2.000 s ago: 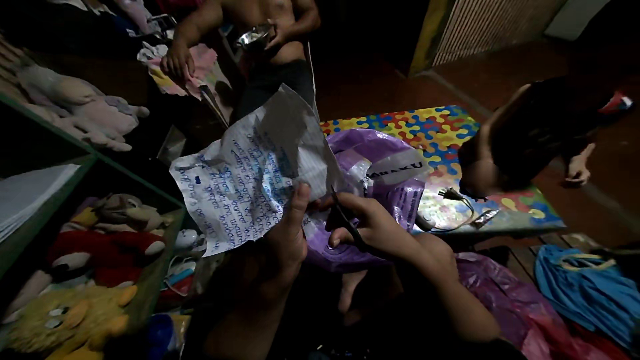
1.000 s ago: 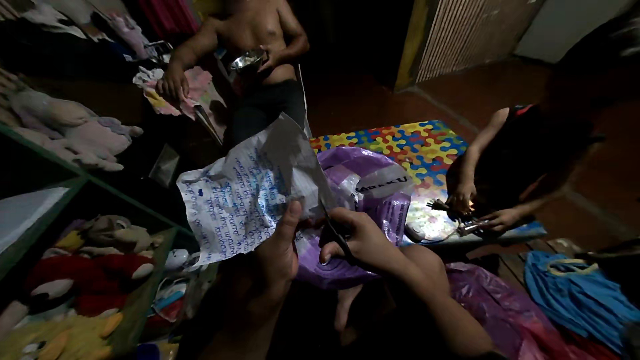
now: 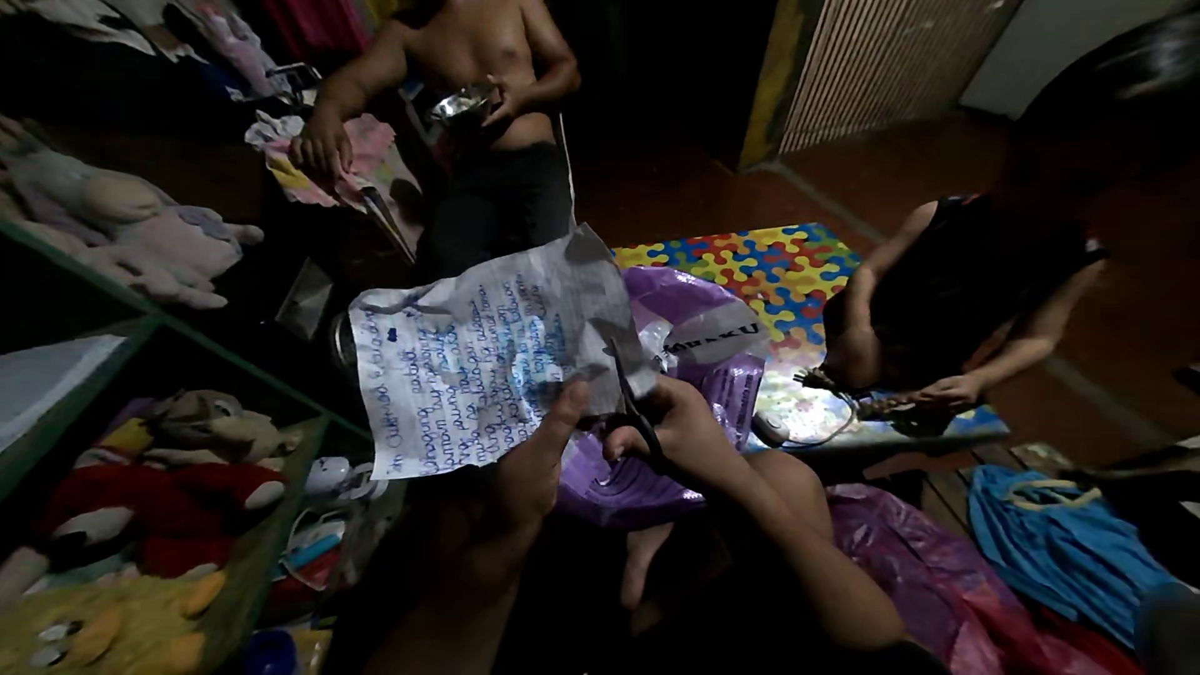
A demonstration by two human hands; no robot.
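Observation:
My left hand [image 3: 542, 441] pinches the lower edge of a creased sheet of paper [image 3: 450, 375] covered in blue handwriting. In my right hand [image 3: 670, 427] is a pair of dark-handled scissors [image 3: 630, 394], fingers around the handles. The blades point up and lie at the right part of the paper; whether they are parted is hard to tell. A purple plastic package [image 3: 694, 300] with a grey printed strip is behind and below the hands, above my bare foot.
A puzzle-patterned low table [image 3: 778, 272] stands ahead. One person holds a metal bowl [image 3: 461, 105]; another at right handles a dark object with a cord. Stuffed toys [image 3: 169, 506] fill green shelves at left. A blue cloth [image 3: 1050, 534] and pink plastic [image 3: 909, 562] lie at right.
The person at right has come to the table and now has both hands at the dark corded object. My hands still hold the paper and scissors.

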